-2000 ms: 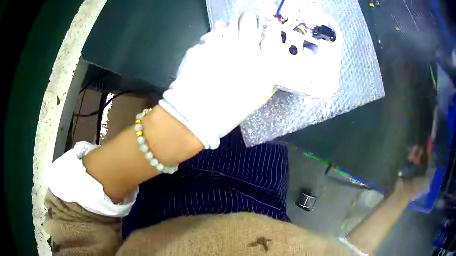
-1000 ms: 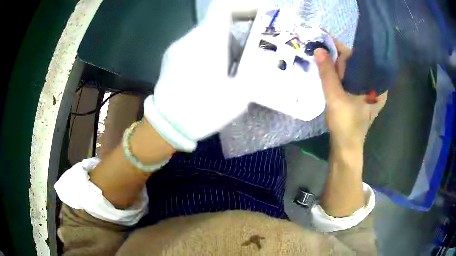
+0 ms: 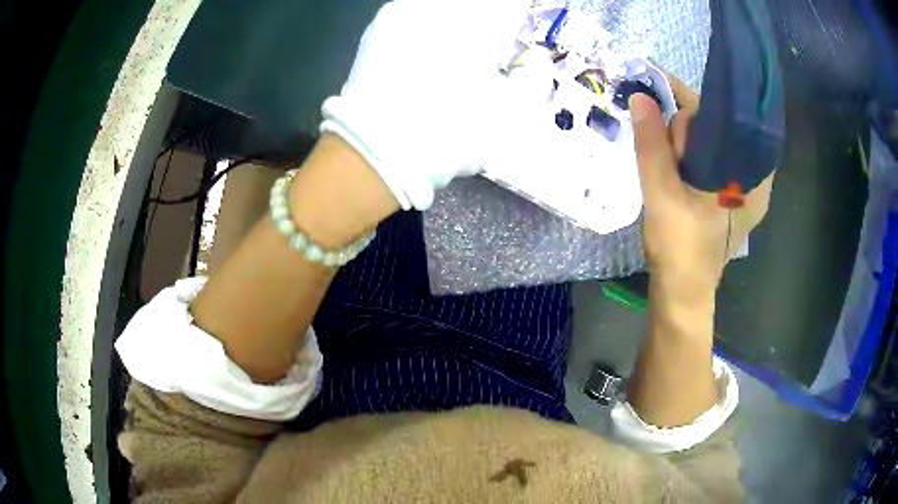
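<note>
The white plastic housing (image 3: 581,182) lies tilted over the silvery bubble-wrap sheet (image 3: 532,246). Dark openings, a black part (image 3: 635,91) and thin blue and yellow wires show near its far side. My left hand (image 3: 443,89), in a white glove, holds its left side; the fingers blend into the white housing. My bare right hand (image 3: 679,207) grips its right edge, thumb beside the black part. A thick dark blue-grey tool (image 3: 734,108) with a red-orange end stands over or against my right hand; how it is held is hidden.
A blue-edged tray (image 3: 837,399) is at the right. The dark green bench surface (image 3: 286,69) lies left of the sheet, with a worn pale edge strip (image 3: 98,217) beyond. A small black-and-silver object (image 3: 603,384) is below the bench edge.
My right hand has come from the far right to the housing's right edge. The housing has turned and shifted slightly nearer. The dark tool has come into clear view at the right.
</note>
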